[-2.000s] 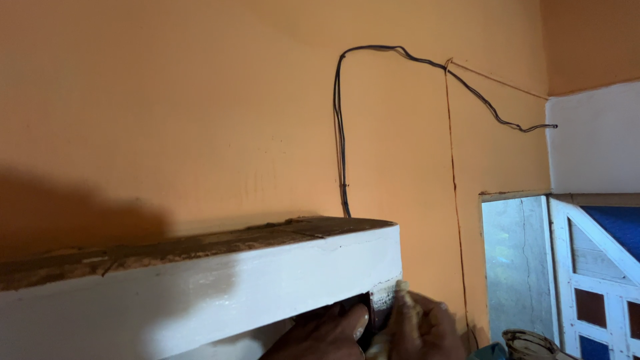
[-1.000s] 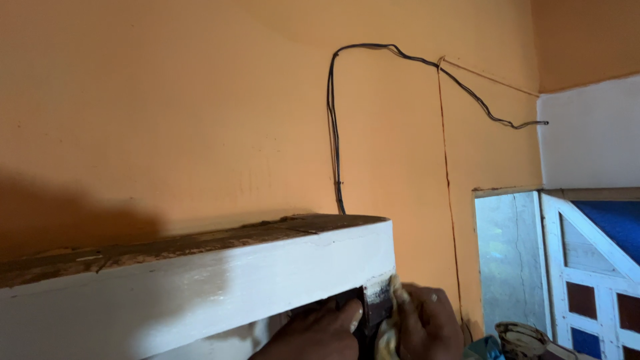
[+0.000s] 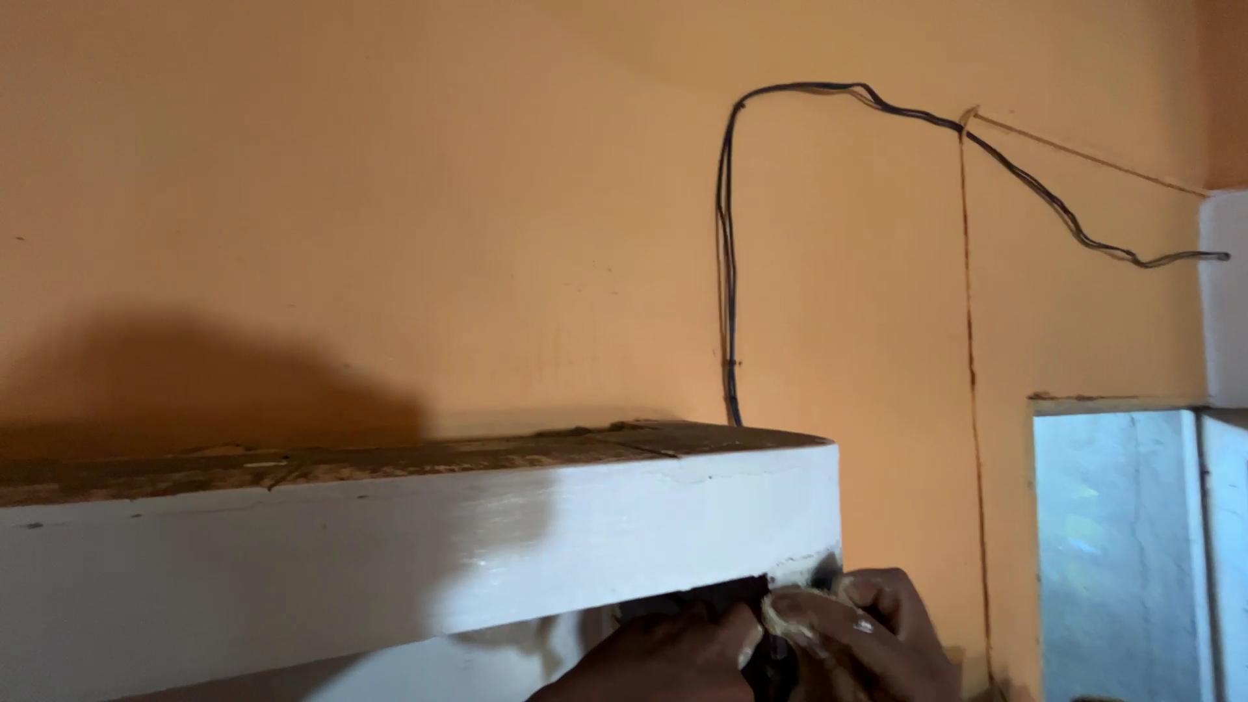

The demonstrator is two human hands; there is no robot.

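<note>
My left hand [image 3: 673, 653] is at the bottom, under the lower edge of a white-painted shelf [image 3: 634, 536], its fingertips at a dark item in the gap there. Just right of it, at the shelf's end, my right hand [image 3: 877, 634] pinches a pale, soft-looking piece, possibly cloth [image 3: 785, 614], against the corner. White smears show on the right fingers. Whether the left hand grips the dark item cannot be seen.
The shelf's rough brown top [image 3: 390, 458] meets an orange wall [image 3: 487, 195]. Black cables [image 3: 729, 234] run up from behind the shelf and across to the right. A pale blue panel [image 3: 1116, 546] stands at lower right.
My right hand has moved up around the shelf's end corner, and its fingers are now bent higher beside it. The view has shifted left.
</note>
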